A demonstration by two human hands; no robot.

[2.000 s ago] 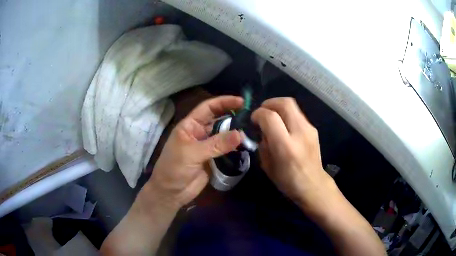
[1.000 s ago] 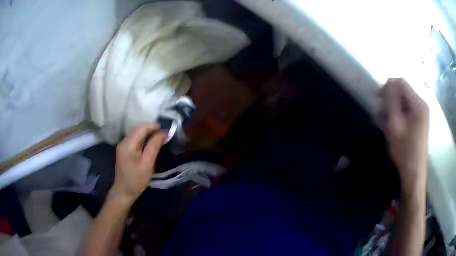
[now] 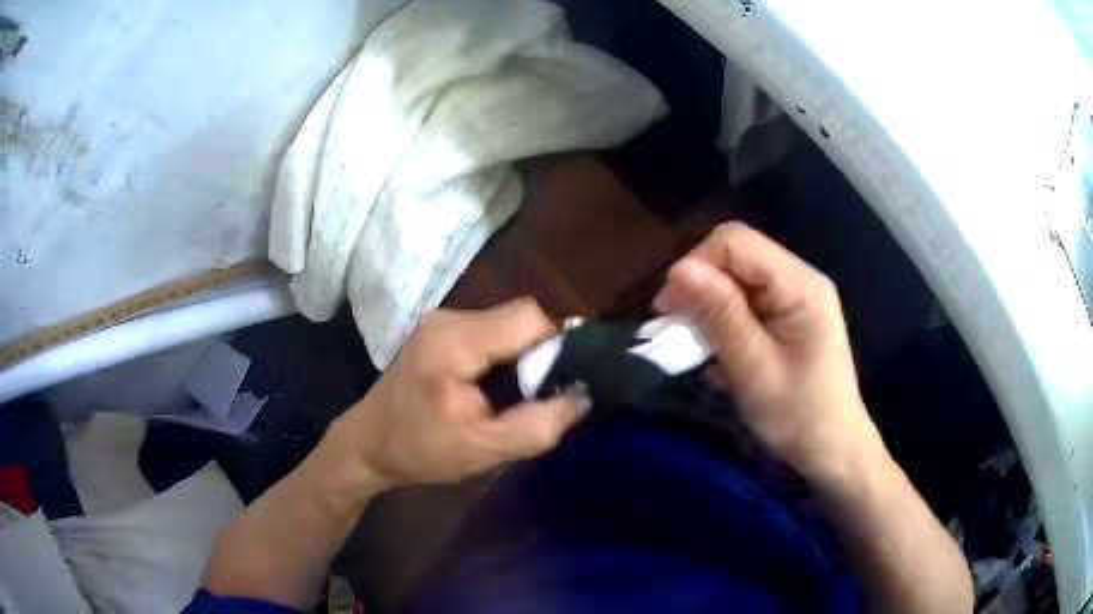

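A small dark green and white fabric piece (image 3: 611, 367) is held over the lap between both hands. My left hand (image 3: 462, 390) grips its left end between thumb and fingers. My right hand (image 3: 767, 342) pinches its white right end. The piece is somewhat blurred, so its exact shape cannot be told. Both hands are bare.
A pale cloth bundle (image 3: 420, 156) hangs over the edge of the white surface at the upper left. A wooden-looking strip (image 3: 144, 314) runs along that edge. The white table edge (image 3: 923, 204) curves down the right. Cloth scraps (image 3: 156, 534) lie at the lower left.
My right hand has come back from the table edge to the fabric piece. My left hand has moved right with the piece, and the hands are together again over the lap.
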